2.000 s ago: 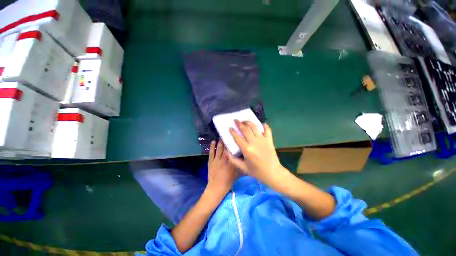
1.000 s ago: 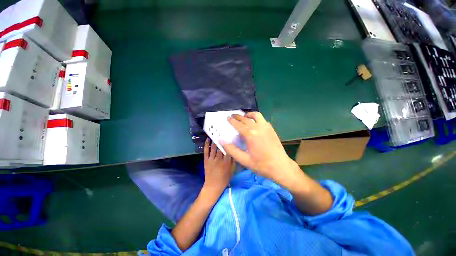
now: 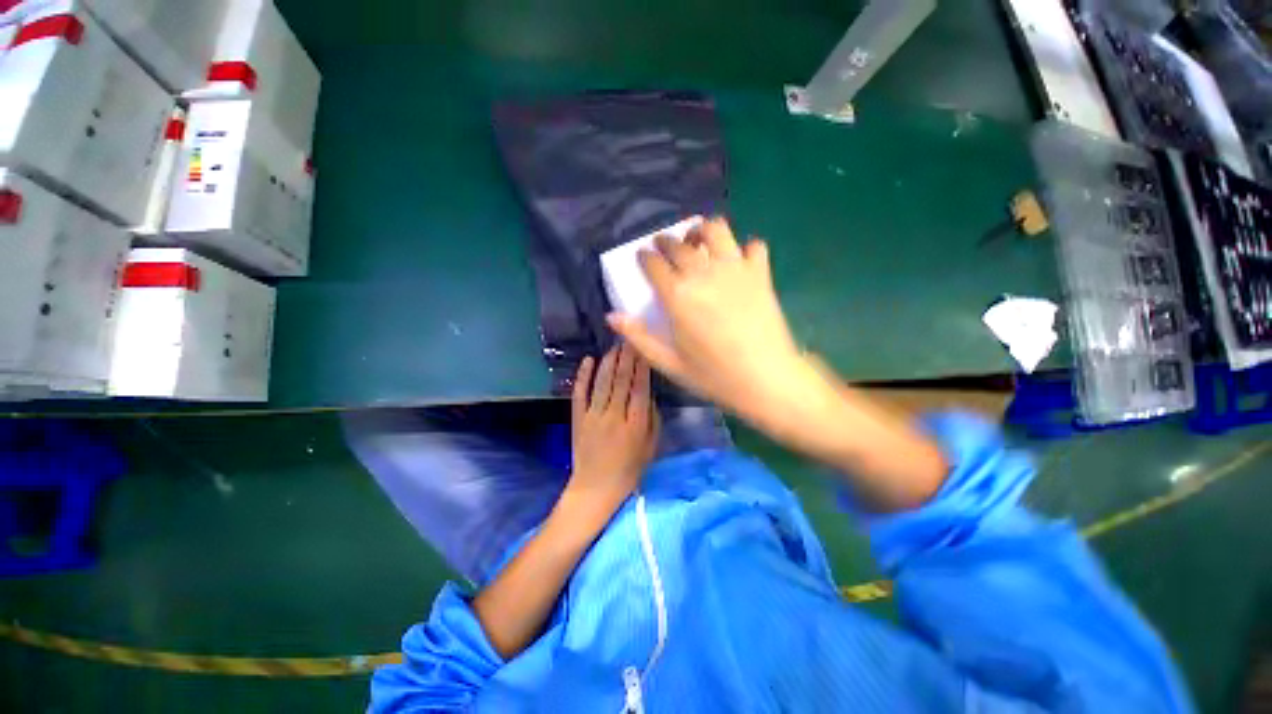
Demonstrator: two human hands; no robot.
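A black plastic mailing bag (image 3: 628,147) lies flat on the green bench in front of me, near the bench edge. A small white carton (image 3: 635,286) is on the near part of the bag, tilted, partly hidden under my right hand. My right hand (image 3: 718,307) grips the carton from above and the right side, slightly blurred. My left hand (image 3: 614,412) holds the bag's near edge at the bench edge, fingers on top; its thumb is hidden. Whether the carton is inside the bag's mouth cannot be told.
White cartons with red bands (image 3: 195,328) are piled at the left. A metal upright (image 3: 858,63) stands at the back. Clear trays (image 3: 1123,279), white paper (image 3: 1025,328) and a small tan item (image 3: 1030,212) lie right. A cardboard edge shows below the bench edge.
My right hand and the carton have moved up and away from me over the bag, relative to my left hand. The carton is more covered by the hand. The camera view has shifted slightly.
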